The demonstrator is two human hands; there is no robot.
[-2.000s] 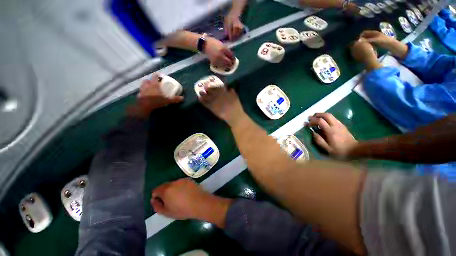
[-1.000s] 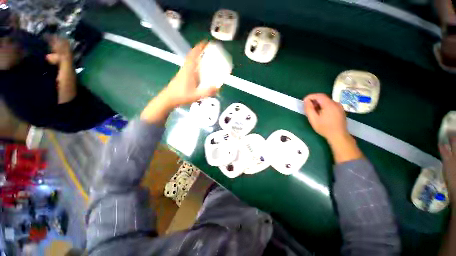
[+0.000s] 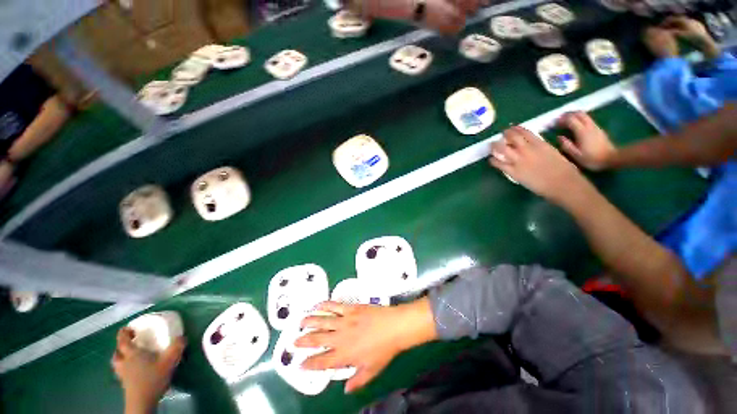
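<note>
My left hand (image 3: 144, 368) grips a cream housing (image 3: 158, 327) at the lower left, thumb and fingers on its sides. My right hand (image 3: 368, 335) lies with fingers spread over an overlapping pile of cream front covers (image 3: 297, 293); it hides part of the pile. Another front cover (image 3: 386, 260) touches the pile's upper right. One more front cover (image 3: 235, 340) lies between my hands. The covers show dark round spots.
Open units with blue parts (image 3: 361, 161) and cream covers (image 3: 221, 193) lie on the green belt beyond the pale rail (image 3: 323, 214). Another person's hands (image 3: 525, 162) are at the rail on the right. A grey bar (image 3: 81, 271) crosses the left.
The view has swung. My left hand, with the cream housing, is now low beside the covers. My right hand has moved from near the rail onto the cover pile.
</note>
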